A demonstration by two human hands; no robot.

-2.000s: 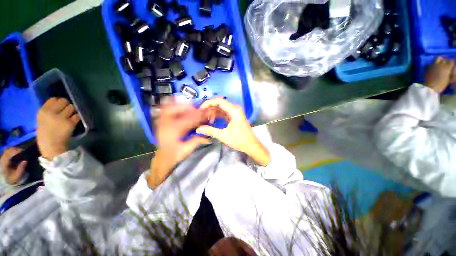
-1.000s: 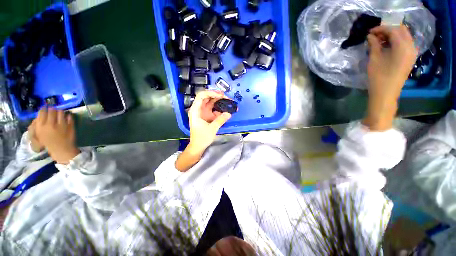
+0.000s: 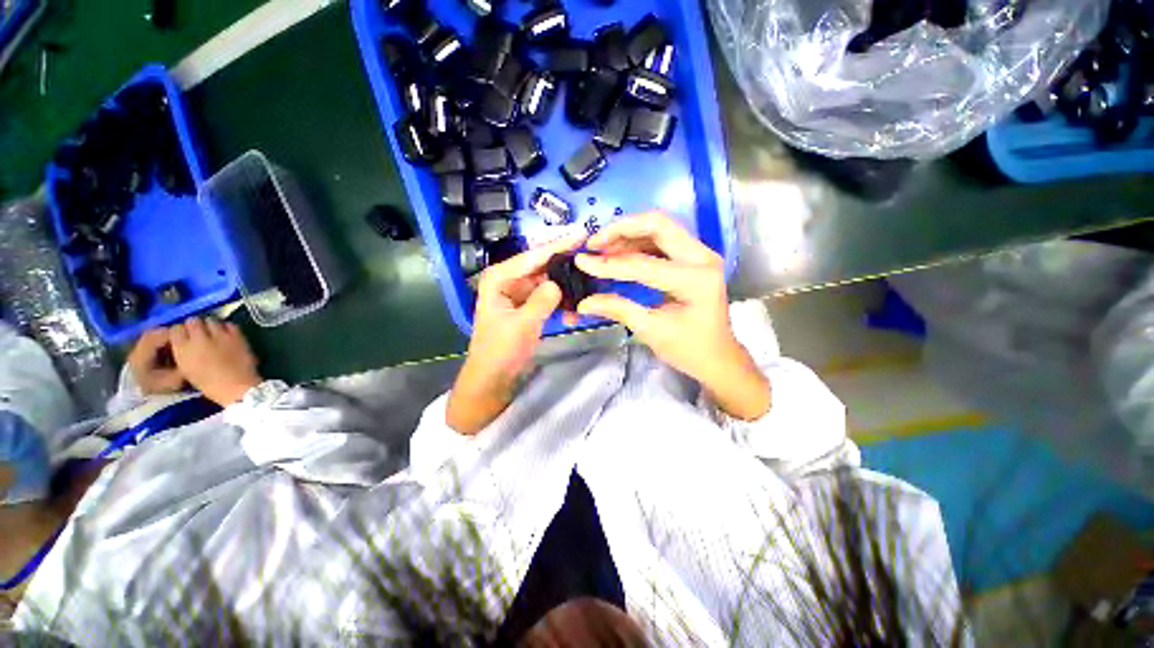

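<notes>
A small black housing (image 3: 570,280) is held between my hands over the near end of a blue tray (image 3: 716,165). My left hand (image 3: 506,323) grips its left side between fingertips and thumb. My right hand (image 3: 671,291) has its fingertips and thumb on its right side. Whether a separate small part is between my right fingers is hidden. Many black housings (image 3: 496,99), several with a bright band, lie in the tray. Tiny dark bits (image 3: 592,225) lie on the tray floor just beyond my hands.
A clear plastic bag (image 3: 873,89) with black parts lies right of the tray, beside a lighter blue tray (image 3: 1076,162). A clear box (image 3: 308,301), a loose black piece (image 3: 390,223) and another blue tray (image 3: 190,285) are on the left. A neighbour's hands (image 3: 209,358) are at the bench edge.
My right hand has come back from the clear bag to the housing in my left hand. The camera view has shifted. The neighbour's hands stay by their tray.
</notes>
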